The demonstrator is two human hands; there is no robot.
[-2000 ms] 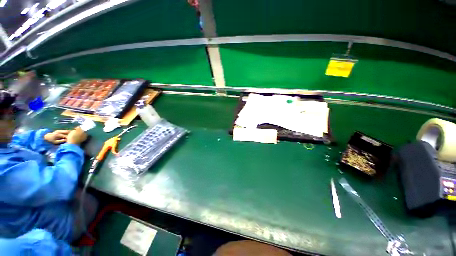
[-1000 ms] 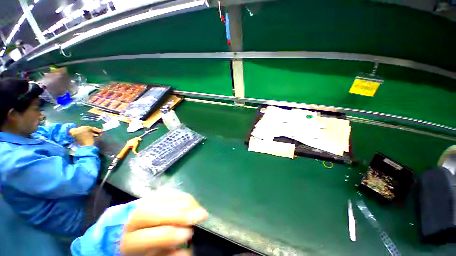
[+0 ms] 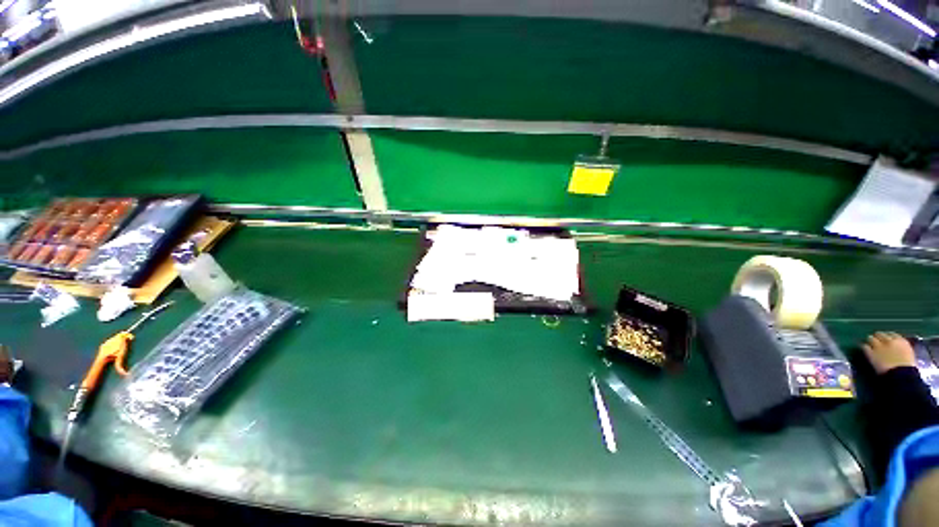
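Note:
Neither of my hands shows. Nearest in front of me, white tweezers (image 3: 603, 414) lie alone on the green bench (image 3: 412, 412). A clear plastic strip (image 3: 667, 435) lies slanting beside them, its near end crumpled. A small black box (image 3: 649, 331) behind them holds tiny gold-coloured pieces. A clear-bagged tray (image 3: 211, 350) of grey-white pieces lies to the left. White and tan sheets (image 3: 499, 262) lie on a black tray (image 3: 530, 305) at the back middle.
An orange air blow gun (image 3: 103, 360) lies at the left. Orange-brown parts (image 3: 77, 232) sit back left. A dark tape dispenser (image 3: 757, 371) with a cream roll (image 3: 793, 288) stands right. Another person's hand (image 3: 889, 351) rests at the far right; blue sleeves (image 3: 41, 512) show bottom left.
The view has swung right. The blurred hand with a blue sleeve, seen low in front a second ago, is out of view. The right-hand person's hand and arm now show.

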